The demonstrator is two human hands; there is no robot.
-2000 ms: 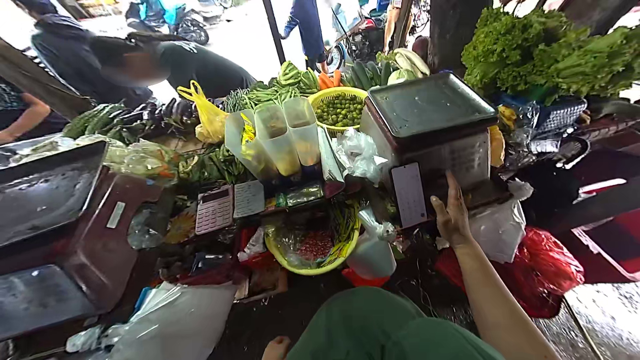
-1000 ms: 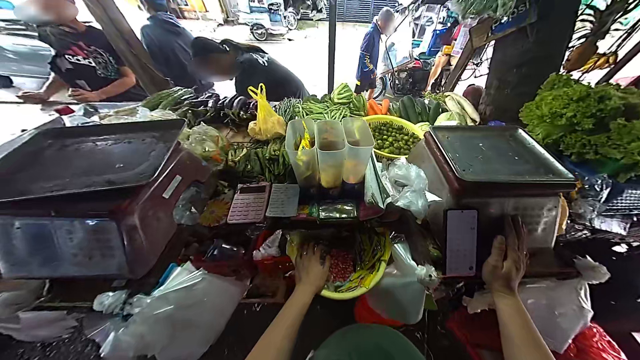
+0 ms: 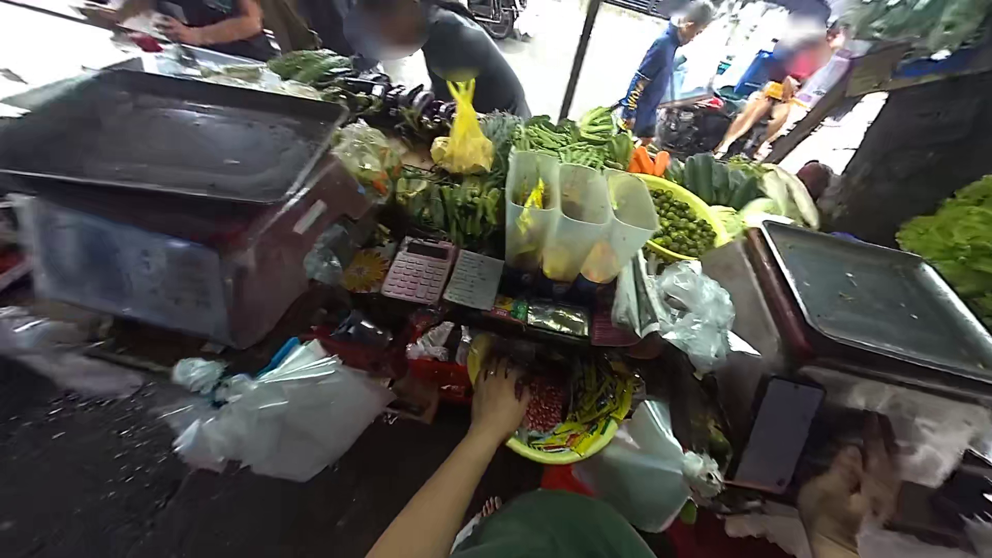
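Note:
My left hand (image 3: 500, 399) reaches into the left part of a yellow basket (image 3: 575, 456), its fingertips hidden in shadow among the contents. Small red packets (image 3: 545, 404) and yellow-green sachets (image 3: 601, 399) lie in the basket, right of that hand. At the lower right, my right hand (image 3: 845, 484) is blurred, its fingers up against the front of a weighing scale (image 3: 891, 298). A smartphone (image 3: 777, 434) leans on the scale's front, just left of my right hand. Whether the right hand holds anything does not show.
Another scale (image 3: 155, 201) stands at left above white plastic bags (image 3: 287, 418). Two calculators (image 3: 418, 271) lie by clear plastic containers (image 3: 577, 217). Behind are a yellow bag (image 3: 465, 143), a basket of small green fruits (image 3: 682, 221) and vegetables. People are beyond the stall; leafy greens (image 3: 953, 240) are at right.
My left hand, not visible two seconds ago, came into the yellow basket by one second ago and is still there. My right hand remains at the scale's front. The view has tilted and shifted.

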